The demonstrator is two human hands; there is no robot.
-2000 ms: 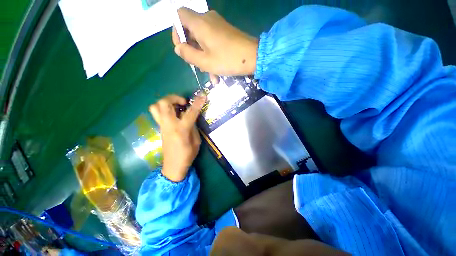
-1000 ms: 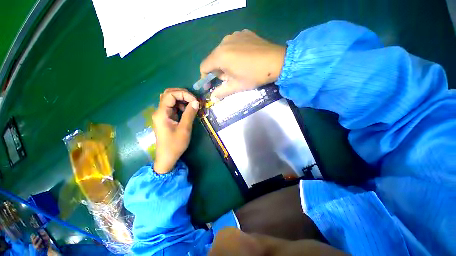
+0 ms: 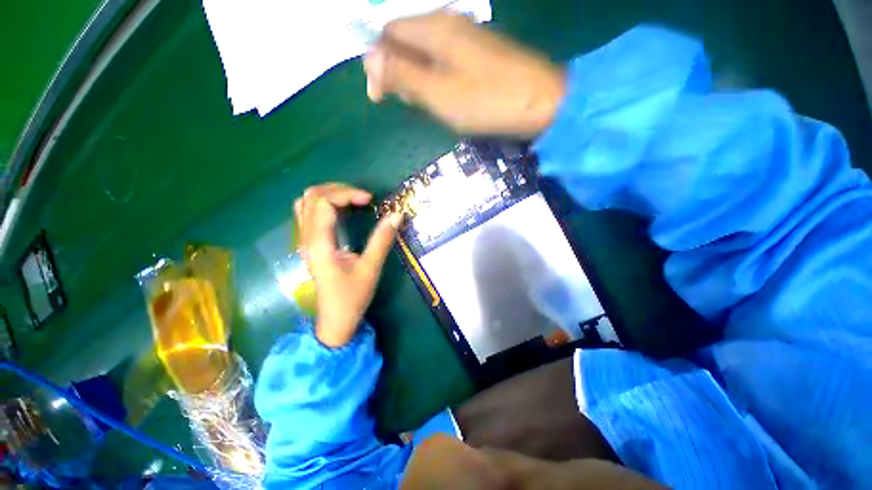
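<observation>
The tablet unit [image 3: 507, 278] lies back up in front of me, its large silver panel nearest me. The main circuit board [image 3: 454, 196] is at its far end, with yellow-amber bits at the left corner. My left hand [image 3: 339, 258] is at that corner, thumb and fingers apart, the thumb tip at the unit's edge. My right hand [image 3: 459, 75] is raised beyond the board and blurred, fingers curled. A blurred pale thing, perhaps the tweezers, shows at its fingertips, too unclear to name. The tape carrier sheet [image 3: 302, 285] is partly hidden behind my left hand.
White paper sheets [image 3: 277, 53] lie at the far side. Left of my arm is the amber Kapton stack [image 3: 189, 321] in a crinkled clear plastic bag [image 3: 225, 421]. Another unit [image 3: 41, 279] lies at far left, near a blue hose [image 3: 105, 418] and blue bin [image 3: 98, 394].
My right hand has lifted off the board and moved away toward the papers, uncovering the board. My left thumb and fingers, together at the corner a second ago, are now apart.
</observation>
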